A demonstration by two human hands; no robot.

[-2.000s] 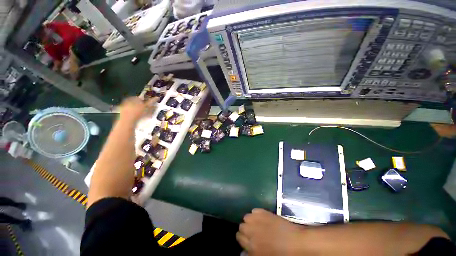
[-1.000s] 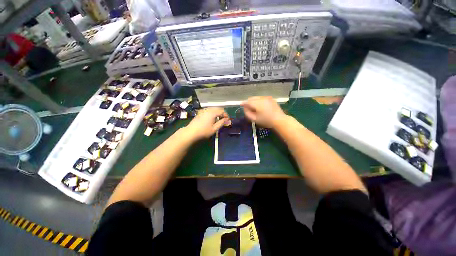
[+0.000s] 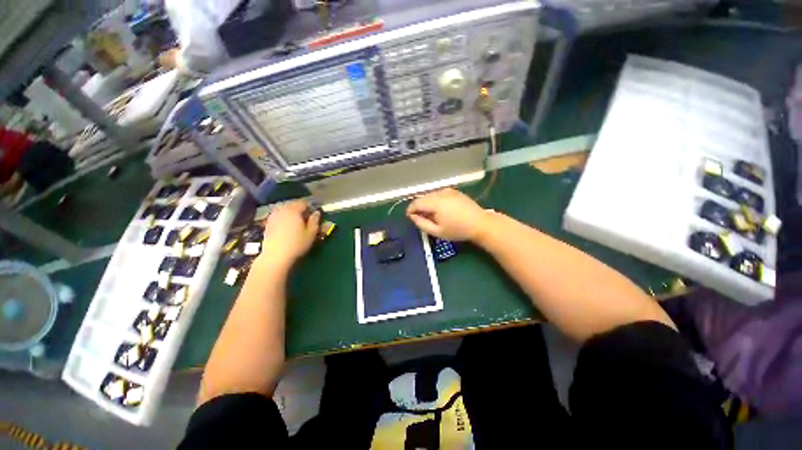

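Observation:
A black device unit (image 3: 390,251) with a small white-yellow tab lies on the upper part of the dark, white-edged pad (image 3: 397,294). My left hand (image 3: 291,232) is over the loose units (image 3: 242,250) left of the pad; its fingertips are bent down, and whether they grip a unit is hidden. My right hand (image 3: 447,214) is above the pad's upper right corner, thumb and finger pinched on the thin test lead (image 3: 398,202), which shows on both sides of the hand. A small dark block (image 3: 444,249) lies right of the pad, below this hand.
The grey tester (image 3: 413,97) stands behind the pad on a cream stand (image 3: 400,173). A white tray (image 3: 98,318) with rows of units is at left. Another white tray (image 3: 664,132) at right holds several units at its near end. Purple clothing (image 3: 747,352) of a person shows at far right.
My left hand has moved from the pad's upper left corner to the loose units. The unit and its tab now show uncovered on the pad. My right hand remains near the pad's top. The view has shifted.

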